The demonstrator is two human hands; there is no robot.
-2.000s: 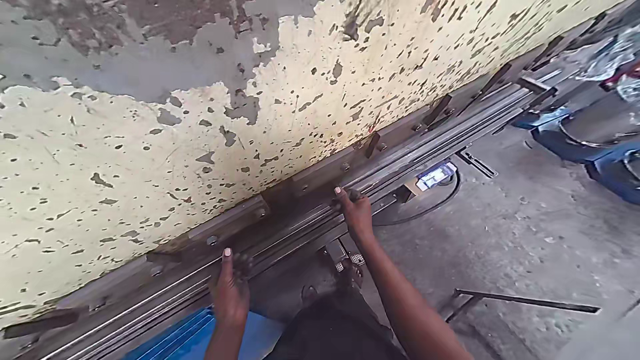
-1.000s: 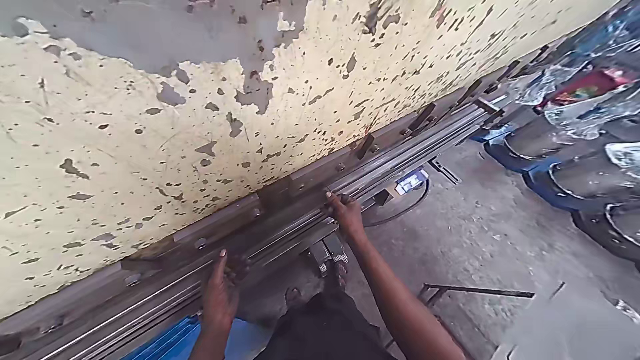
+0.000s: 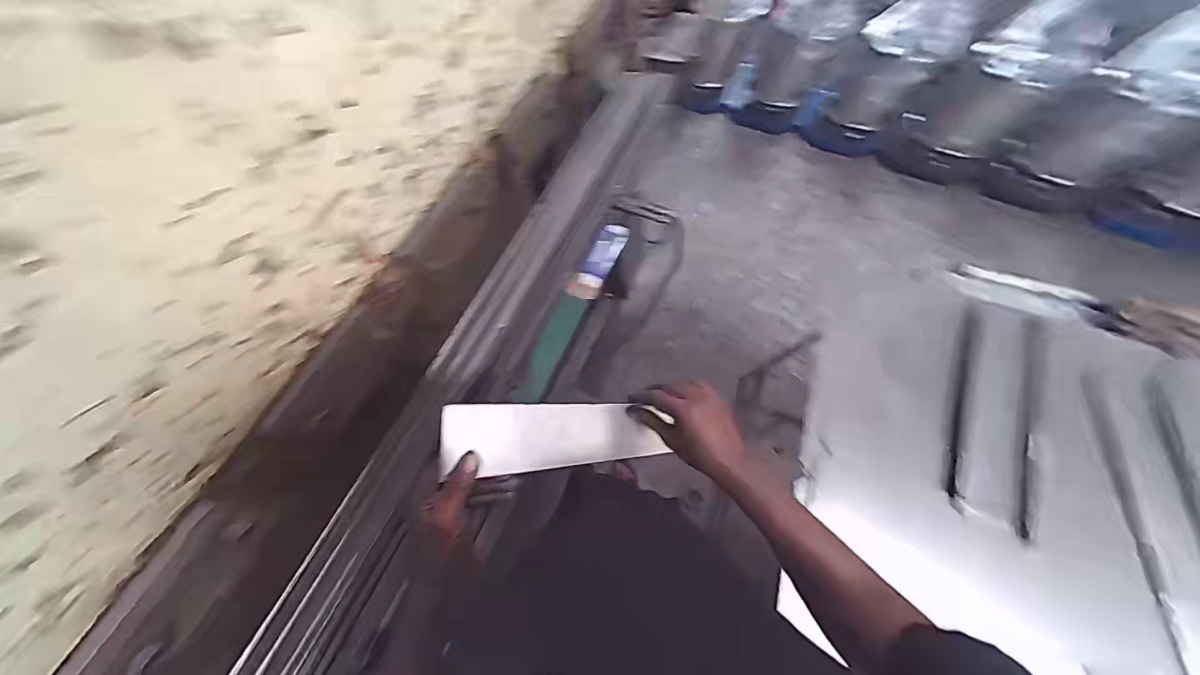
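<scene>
A flat, pale rectangular strip, perhaps sheet metal (image 3: 553,438), spans my two hands. My left hand (image 3: 459,502) grips its left end, thumb on top near the lower corner. On its right end, my right hand (image 3: 694,427) is closed, with fingers over the upper edge. Under and beside the strip run long metal rails (image 3: 525,272) along the foot of a tall yellow, patchy panel (image 3: 234,206). A green bar (image 3: 555,342) lies beyond the strip, next to a blue-and-white object (image 3: 605,251).
A large bright sheet (image 3: 900,422) bearing several dark bars stands at the right. Near its upper edge is a blurred hand (image 3: 1162,323) of another person. Several plastic-covered round objects on dark and blue bases (image 3: 844,136) line the back. A cable (image 3: 670,272) curves on the floor.
Both hands were at the rails with no pale strip visible; now they hold it between them. The view has swung right, showing more of the bright sheet and another person's hand.
</scene>
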